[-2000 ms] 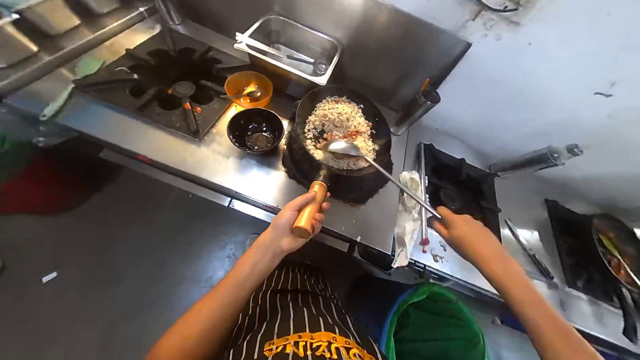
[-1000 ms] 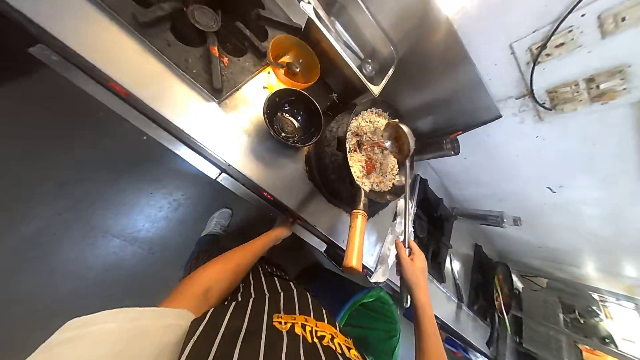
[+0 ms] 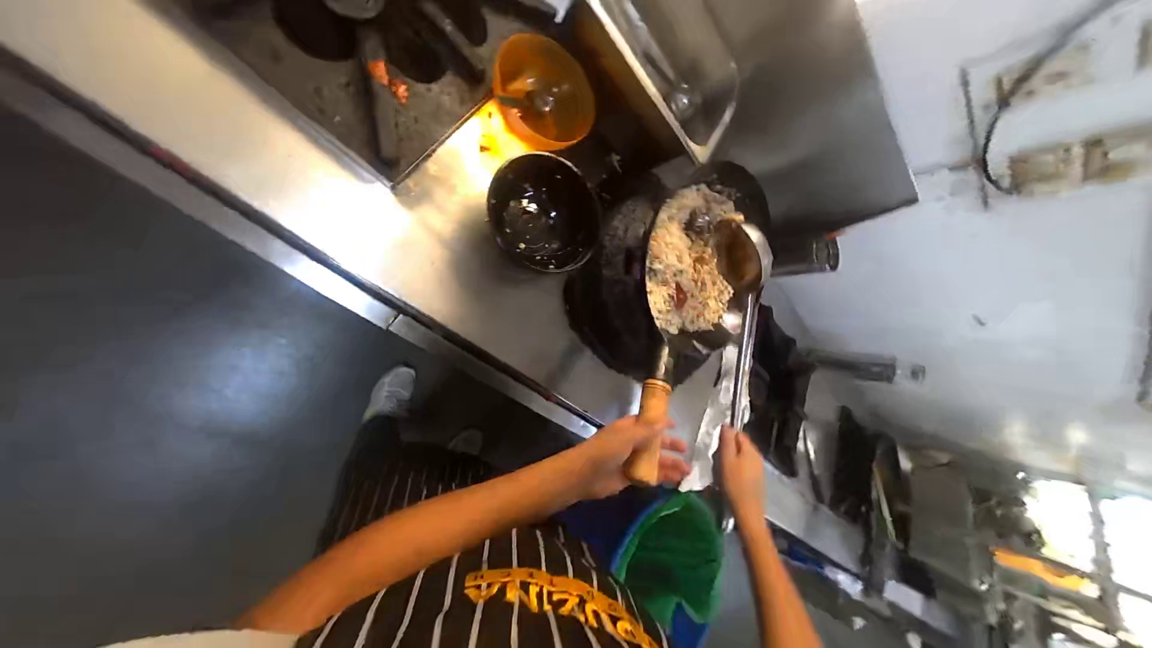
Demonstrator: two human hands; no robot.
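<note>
A wok [image 3: 720, 184] full of fried rice [image 3: 684, 261] is tilted over the dark burner. At its wooden handle [image 3: 654, 405] is my left hand [image 3: 630, 457], with the palm against the grip and the fingers partly spread. My right hand [image 3: 742, 463] is closed around the long metal handle of a ladle [image 3: 745, 360]. The ladle's bowl [image 3: 758, 252] rests at the right side of the rice. Under the ladle's handle lies a whitish cloth [image 3: 714, 418]. A black bowl [image 3: 544, 212] with a little residue stands left of the wok.
An orange bowl [image 3: 543, 90] with a spoon stands beyond the black bowl, next to a gas burner [image 3: 414, 54]. A steel tray [image 3: 670, 76] with utensils is behind. Below the counter edge [image 3: 396, 319] is a bin with a green liner [image 3: 670, 558]. More burners stand at the right.
My left hand, off the wok handle at the counter edge one second ago, is now at the handle. The ladle remains in my right hand. The view has turned strongly since two seconds ago.
</note>
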